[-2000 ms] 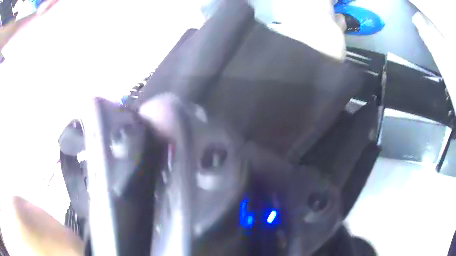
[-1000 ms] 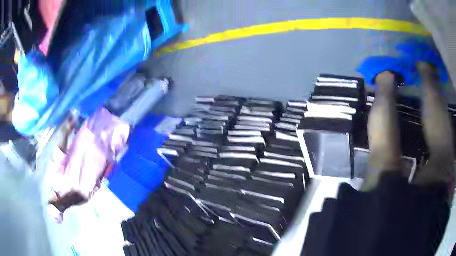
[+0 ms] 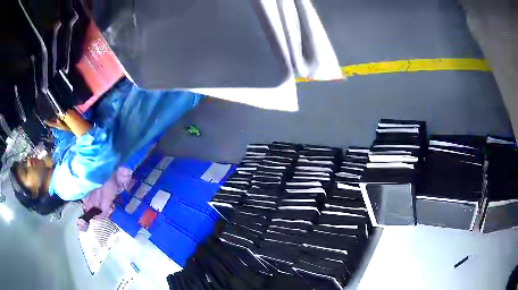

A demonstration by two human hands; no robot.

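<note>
A stack of flat panels with grey faces and pale rims [image 3: 210, 45] is close to the camera at the top, cut off by the picture's edge. What holds it up cannot be seen. Long rows of stacked black panels with thin white edges [image 3: 306, 212] lie in the lower middle. A taller pile of black panels [image 3: 397, 144] stands right of them, above a grey-faced panel with a pale rim [image 3: 391, 204]. Neither my left hand nor my right hand is in view.
A worker in a light-blue smock [image 3: 85, 164] is at left, hands at dark panels beside a red board [image 3: 102, 65]. Blue bins [image 3: 182, 198] with labels lie between that worker and the rows. More black panels [image 3: 451, 167] stand right. A yellow line [image 3: 420, 65] crosses the grey floor.
The grey-faced panels have come into view at the top. The bare legs with blue shoe covers at the right are gone. The blue-smocked worker shows more fully; the rows appear lower and further right.
</note>
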